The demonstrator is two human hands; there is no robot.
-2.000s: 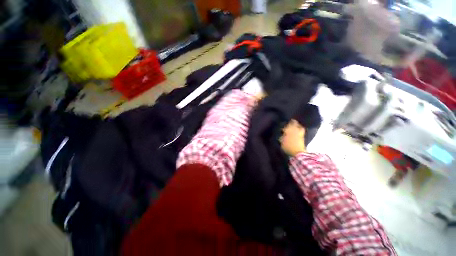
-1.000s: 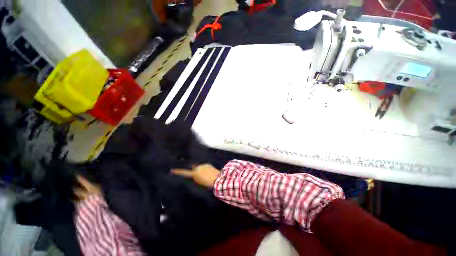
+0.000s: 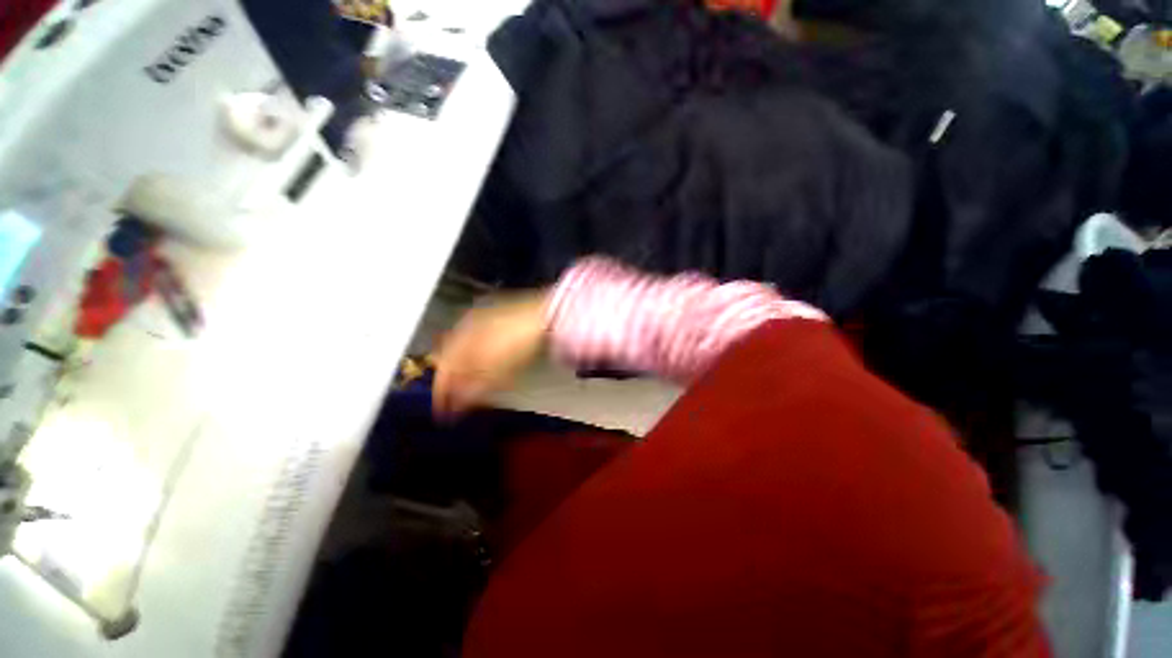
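Observation:
My right hand (image 3: 488,357) is blurred, beside the front edge of the white sewing machine table (image 3: 321,334). Its fingers point down and left, and I cannot tell if they hold anything. My left hand is out of the picture. A large heap of black cloth (image 3: 720,167) lies beyond my right forearm, at the top middle and right. The white sewing machine (image 3: 142,90) is at the upper left, cut off by the picture's edge.
A red item (image 3: 100,298) and small dark snips (image 3: 176,296) lie on the machine bed. A dark plate-like fitting (image 3: 418,85) is at the table's far end. More black cloth (image 3: 1131,360) hangs over a pale frame or container at the right edge.
The view has swung right, away from the baskets and striped cloth. The black garment handled on the left is out of view. My right hand has left it; my left hand has gone out of the picture.

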